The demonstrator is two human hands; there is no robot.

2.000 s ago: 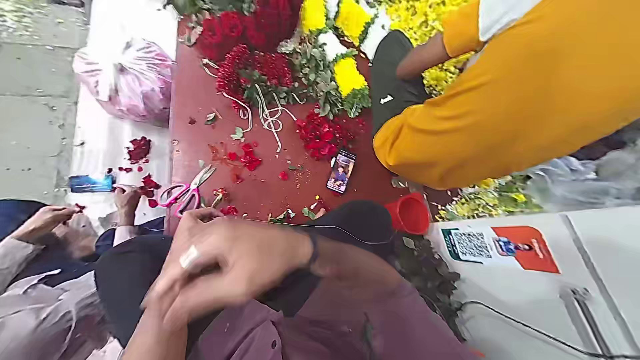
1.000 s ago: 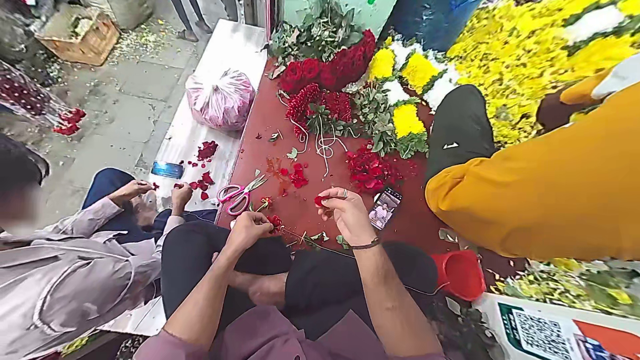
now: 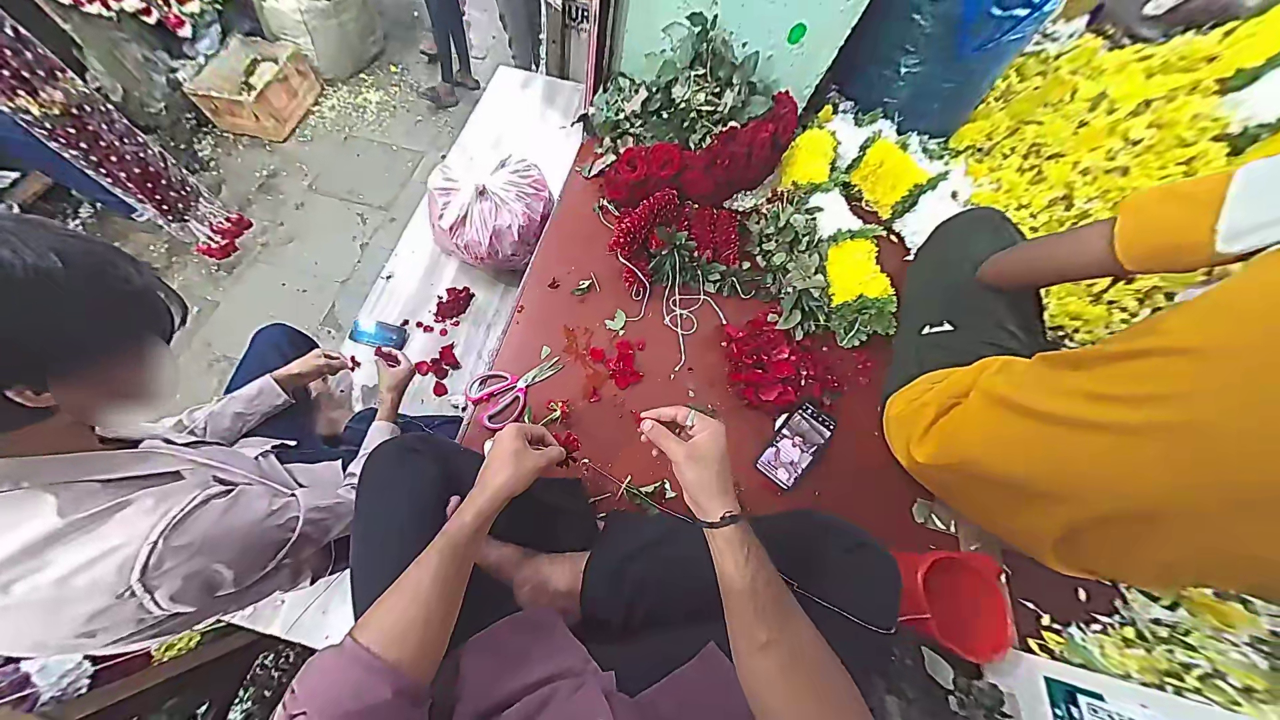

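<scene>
My left hand (image 3: 522, 458) has its fingers closed beside a small red flower (image 3: 568, 446) strung at a thin thread. My right hand (image 3: 688, 448) pinches something tiny and red, probably a petal, between thumb and fingertips. The thread (image 3: 640, 492) runs from near the left hand, under the right wrist and over my knee. Pink-handled scissors (image 3: 508, 392) lie just beyond my left hand. A pile of red petals (image 3: 775, 360) and a smartphone (image 3: 796, 446) with a lit screen lie beyond and right of my right hand. A smaller cluster of red petals (image 3: 622, 364) sits between.
Red flower garlands (image 3: 700, 170) and yellow-and-white garlands (image 3: 858, 270) lie at the far side of the red tabletop (image 3: 550, 330). A tied plastic bag (image 3: 490, 214) stands on the white bench. A red container (image 3: 955, 600) is at right. People sit at both sides, one in a yellow sleeve.
Two seconds ago my hands were together, blurred; one second ago they were apart over my lap, much as now. The view has swung widely since the first frame.
</scene>
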